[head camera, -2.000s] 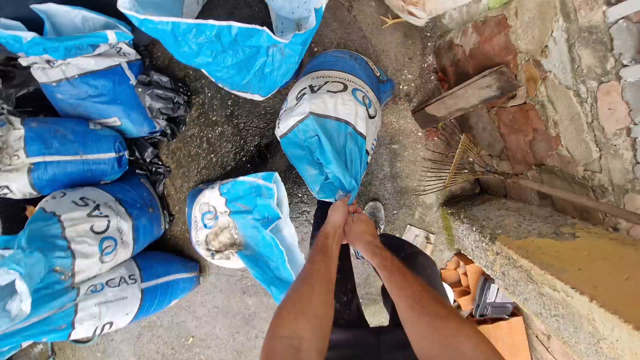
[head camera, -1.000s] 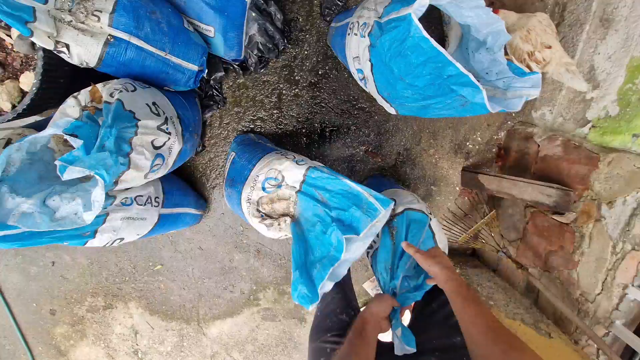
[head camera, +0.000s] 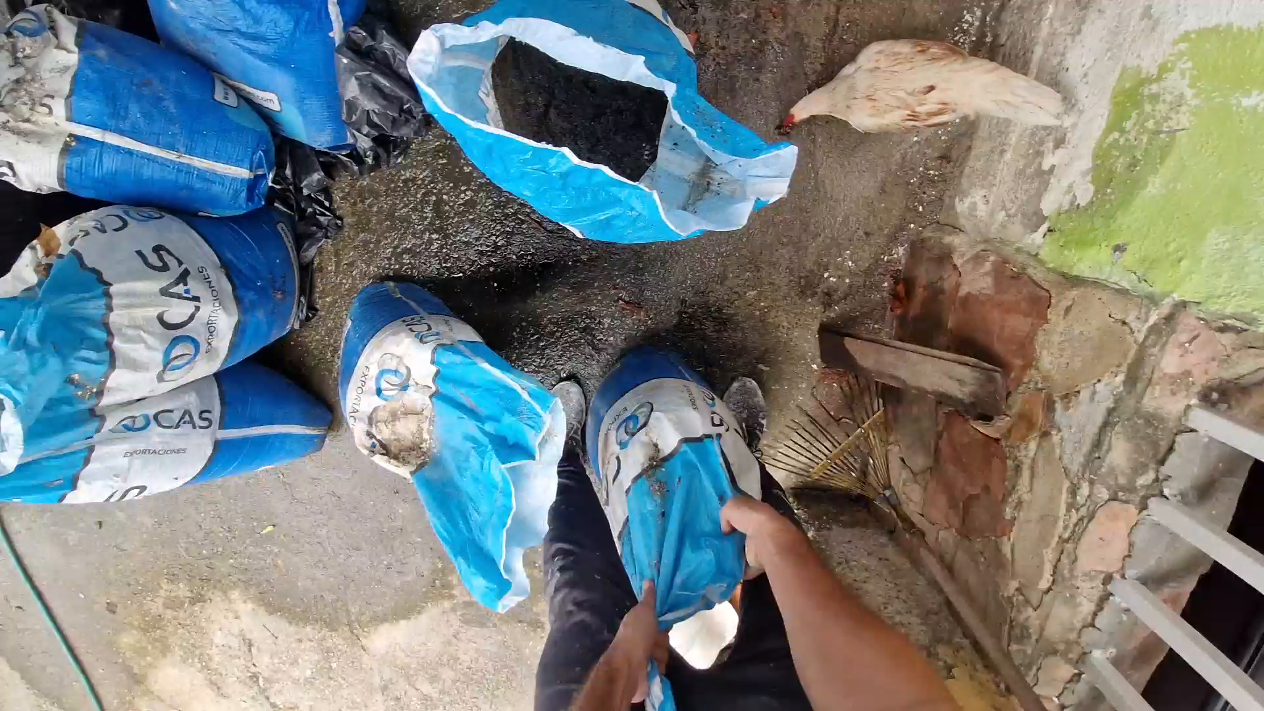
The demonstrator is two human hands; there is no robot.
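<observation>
A blue and white woven plastic sack [head camera: 657,444] stands between my feet, its body bulging and its upper part gathered. My left hand [head camera: 637,647] grips the twisted neck of this sack at the bottom of the view. My right hand [head camera: 760,533] clutches the light-blue plastic on the sack's right side, a little higher. Just left of my legs stands a second sack [head camera: 449,405], its loose top flopped over and a dirty patch on its front. An open-mouthed sack [head camera: 592,188] holding dark material is at the top centre.
Full sacks [head camera: 163,296] and black plastic [head camera: 380,89] lie at the left. A chicken [head camera: 918,87] has its head down at the upper right. A wooden board [head camera: 913,367] and a rake [head camera: 849,444] are by the stone wall [head camera: 1076,464]. A green hose [head camera: 49,612] crosses the lower left.
Both hands were together on the sack's neck two seconds ago; they are now apart, with the right one on the sack's side. The view has shifted, and the chicken shows more fully.
</observation>
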